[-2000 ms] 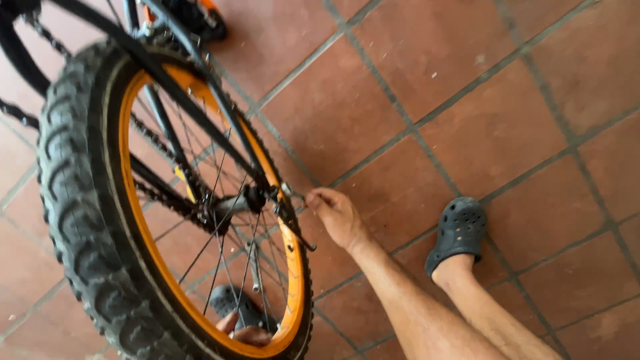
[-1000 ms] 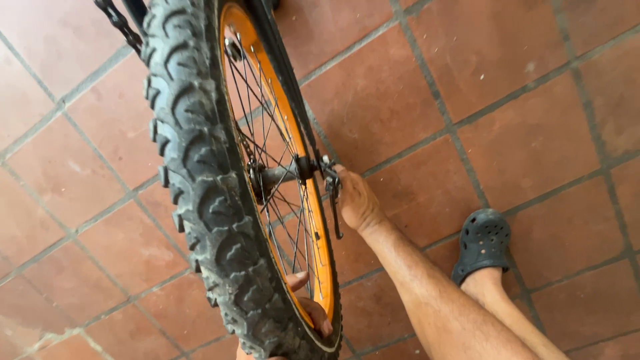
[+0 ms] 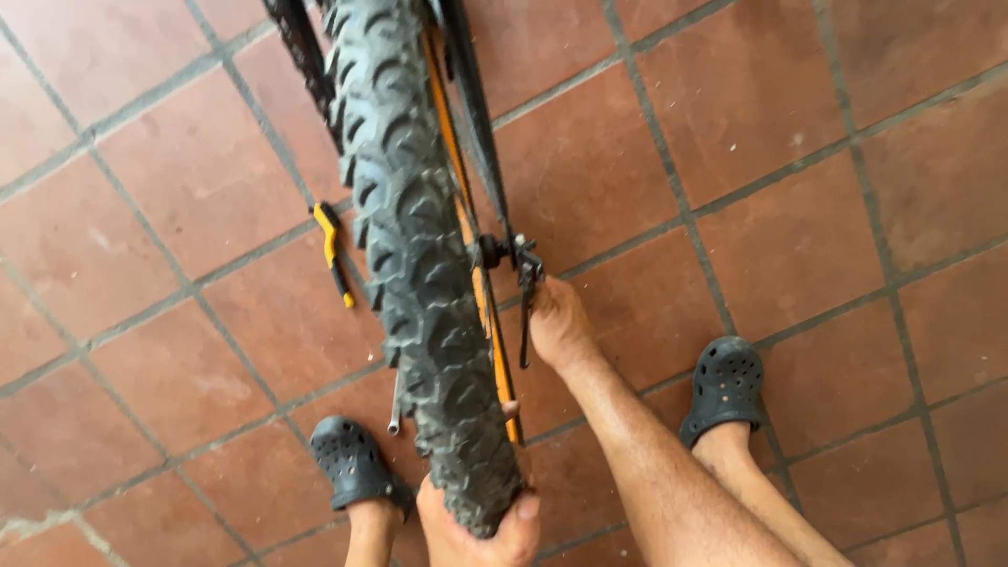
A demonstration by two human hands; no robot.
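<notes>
A knobby black bicycle tire [image 3: 425, 260] on an orange rim [image 3: 502, 370] runs down the middle of the view, seen nearly edge-on. My left hand [image 3: 476, 520] grips the tire at its lower end, thumb on the right side and a fingertip by the rim. Beside the wheel's axle, my right hand [image 3: 559, 323] is at the black rear derailleur [image 3: 529, 264]; its fingertips are hidden behind the mechanism, so what they grip cannot be told. A black frame stay [image 3: 476, 110] leads down to the axle.
On the reddish tile floor left of the wheel lies a yellow-and-black handled tool [image 3: 331, 244]. A metal wrench [image 3: 395, 409] shows partly from behind the tire. My feet in dark clogs stand on both sides, left clog [image 3: 354, 465] and right clog [image 3: 726, 386].
The wheel has turned from a slanted side view to nearly edge-on. My left hand has come from the rim's lower part to around the tire. My right hand has stayed by the axle.
</notes>
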